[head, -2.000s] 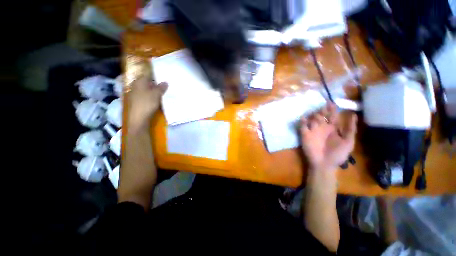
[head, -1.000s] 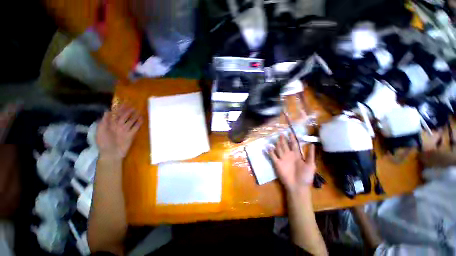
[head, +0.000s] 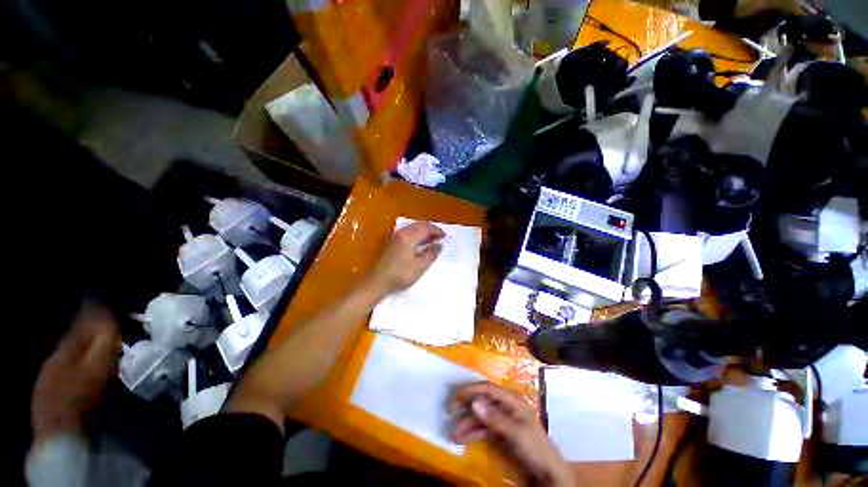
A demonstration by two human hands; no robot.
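Note:
My left hand (head: 411, 255) rests on the upper white sheets (head: 433, 309), fingers bent, with no held object visible. My right hand (head: 500, 418) is over the right part of the lower white sheet (head: 404, 385), fingers curled; blur and shadow hide whether something small is in them. A third white sheet or pad (head: 590, 418) lies right of my right hand. The thick black electric screwdriver (head: 609, 347) hangs above the bench, right of the sheets. The grey-white screw feeder (head: 533, 302) stands behind it.
A black crate (head: 325, 211) at the left holds several white housings (head: 176, 319). Another person's hand (head: 81, 366) is at the far left edge. Black-and-white camera units (head: 752, 423) crowd the right side. Clear plastic film (head: 471, 95) and an open carton (head: 271, 143) are behind the bench.
The view has swung left. My left hand has moved from the bench's left edge onto the upper sheets. My right hand has moved left from the right-hand pad to the lower sheet, its fingers curling.

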